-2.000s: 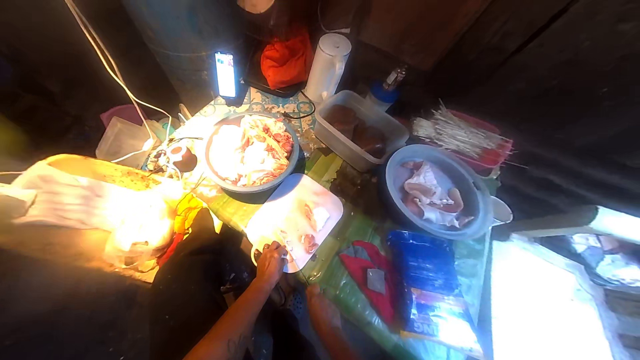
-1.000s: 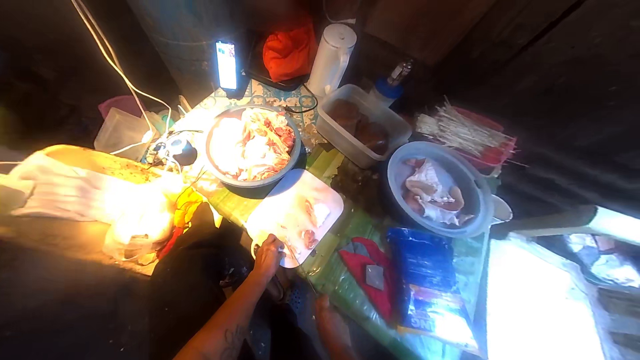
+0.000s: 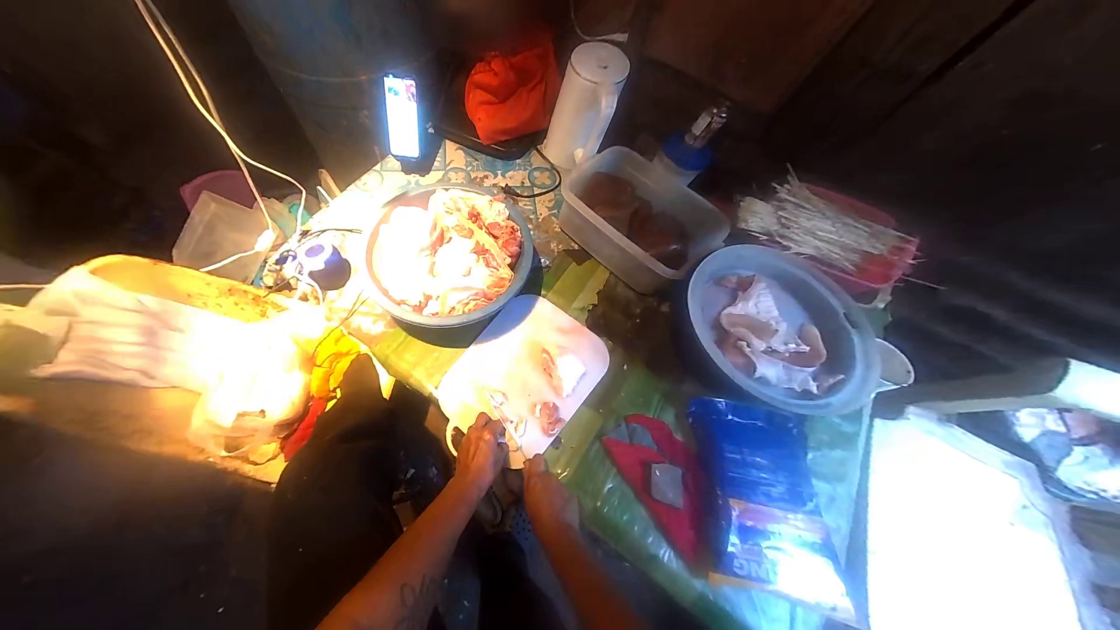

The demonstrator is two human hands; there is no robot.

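On a pale cutting board [image 3: 582, 346] lie small pieces of raw meat [image 3: 549, 418]. My left hand [image 3: 481, 451] is at the board's near edge, its fingers bent by a thin, bright object that may be a blade; glare hides what it grips. My right hand [image 3: 544, 492] is just to its right at the same edge, and what it holds cannot be seen. Beyond the board, a round basin [image 3: 525, 284] is heaped with raw meat [image 3: 451, 254]. To the right, a bluish basin [image 3: 853, 350] holds several pale pieces of meat or skin [image 3: 774, 337].
A clear plastic tub [image 3: 643, 271] with dark contents, a white pitcher [image 3: 595, 96] and a lit phone [image 3: 402, 118] stand at the back. Thin sticks [image 3: 818, 223] lie on a red tray. A blue plastic packet [image 3: 757, 464] and red cloth [image 3: 674, 516] are at right; a cable [image 3: 210, 114] hangs left.
My right hand has come up to the board's near edge, beside my left; earlier it was lower, away from the board. The left hand stays at the edge.
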